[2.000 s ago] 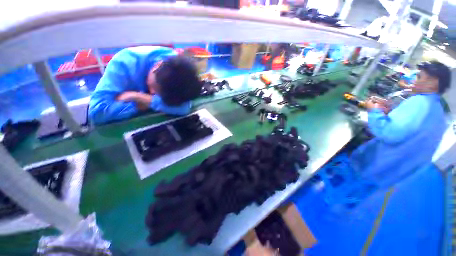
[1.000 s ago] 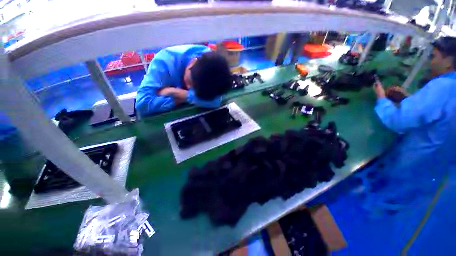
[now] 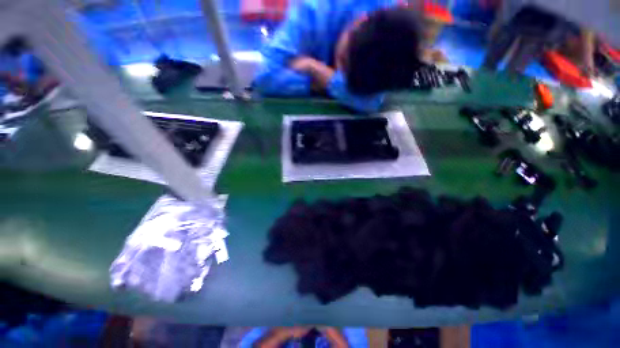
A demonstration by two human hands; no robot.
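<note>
A long heap of matt black strap pieces [image 3: 408, 248] lies on the green table in front of me. Left of it is a loose pile of white tags [image 3: 173, 248], some seemingly in clear plastic. My left hand [image 3: 282, 334] and my right hand [image 3: 331, 335] are at the bottom edge, below the table's near edge, small, blurred and cut off. Something dark shows between them; whether either hand holds it cannot be told.
Beyond the piles, black frame assemblies [image 3: 345, 141] lie on white sheets [image 3: 408, 153]. A pale slanting post [image 3: 129, 112] crosses the left. A person in blue [image 3: 289, 54] leans on the far side. Black bracket parts [image 3: 523, 170] lie right. A brown carton [image 3: 454, 338] is below the table.
The view has swung right to left and tilted down, so the piles now lie centrally and the right-hand worker is out of view. Both my hands now show at the bottom edge.
</note>
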